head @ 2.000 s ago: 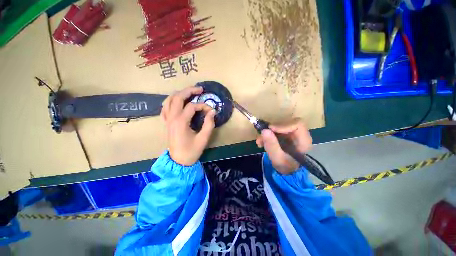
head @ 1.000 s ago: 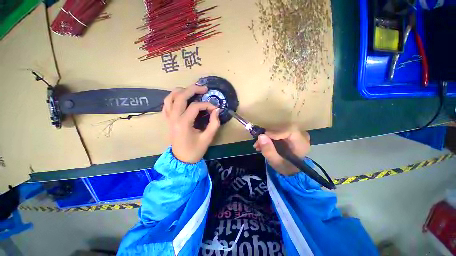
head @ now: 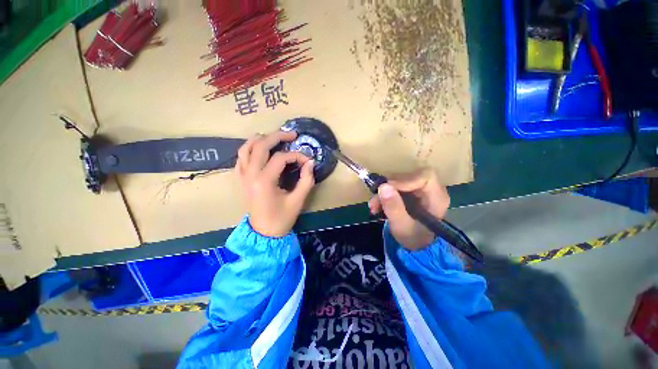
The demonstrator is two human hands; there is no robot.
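The black headphone [head: 173, 155] lies flat across the cardboard with pale lettering on its band. My left hand [head: 273, 180] is on its near ear cup [head: 328, 164], with thumb and fingers at the silver-white centre [head: 309, 147]; whether they pinch a small wire there cannot be told. My right hand [head: 413, 209] holds the soldering iron [head: 371, 179] like a pen, its tip at the right part of the cup's inside. The other cup [head: 90, 166] stands edge-on at the left. Thin lead wires [head: 189, 176] trail below the band.
Loose red wires [head: 249, 43] and a red bundle [head: 124, 36] lie on the cardboard [head: 180, 223], with fine gold-brown bits [head: 418, 61] at the upper right. A blue tray [head: 530, 108] holds a yellow sponge [head: 545, 54], a red-handled tool [head: 600, 79] and a black box [head: 635, 58] with a cord.
The view has shifted a little. The iron's tip has moved slightly up along the cup from its lower right edge. Both hands keep nearly the same pose.
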